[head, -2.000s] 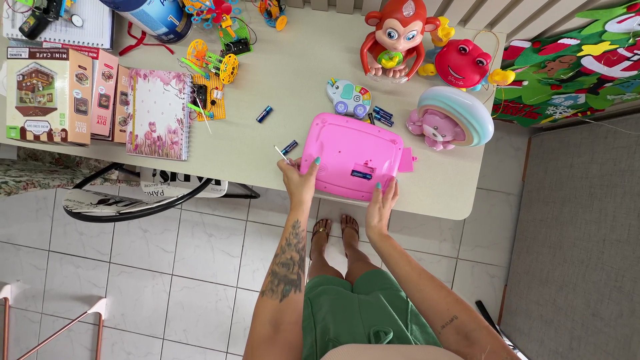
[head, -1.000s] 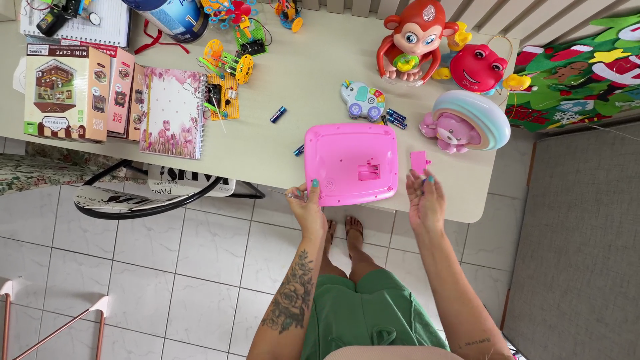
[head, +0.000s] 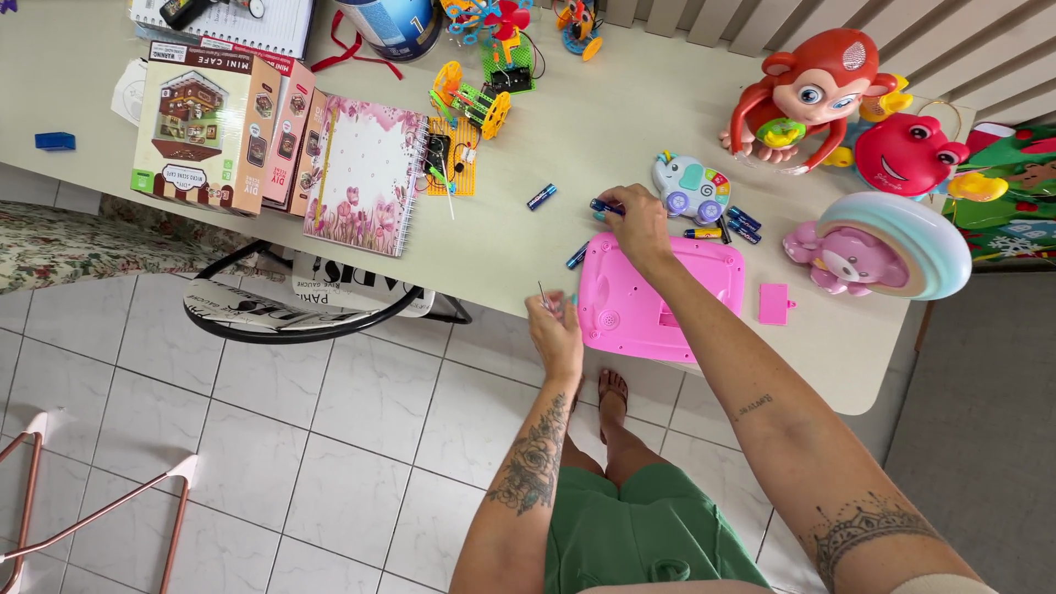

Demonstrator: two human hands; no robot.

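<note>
My right hand (head: 639,221) pinches a blue AA battery (head: 607,207) just above the top edge of a pink plastic toy (head: 610,272), which lies back side up. Under my right wrist, the toy's battery compartment (head: 667,315) shows partly. My left hand (head: 557,330) holds a small screwdriver (head: 542,290) with a thin shaft, beside the toy's left edge. The pink battery cover (head: 774,304) lies to the toy's right. One loose battery (head: 542,196) rests up and left, another (head: 577,256) touches or nears the toy's left side, and blue ones (head: 744,219) lie beside a yellow battery (head: 703,233).
An elephant toy (head: 693,188), a monkey toy (head: 804,99), a red frog toy (head: 903,157) and a bear with a rainbow arch (head: 932,247) stand at right. A spiral notebook (head: 363,173), boxes (head: 198,124) and wheeled kits (head: 474,103) are leftward. A chair (head: 313,322) adjoins the table.
My right hand has let go of the pink cover, now on the table, and has moved up and left to a battery. Two seconds ago both hands held the pink toy.
</note>
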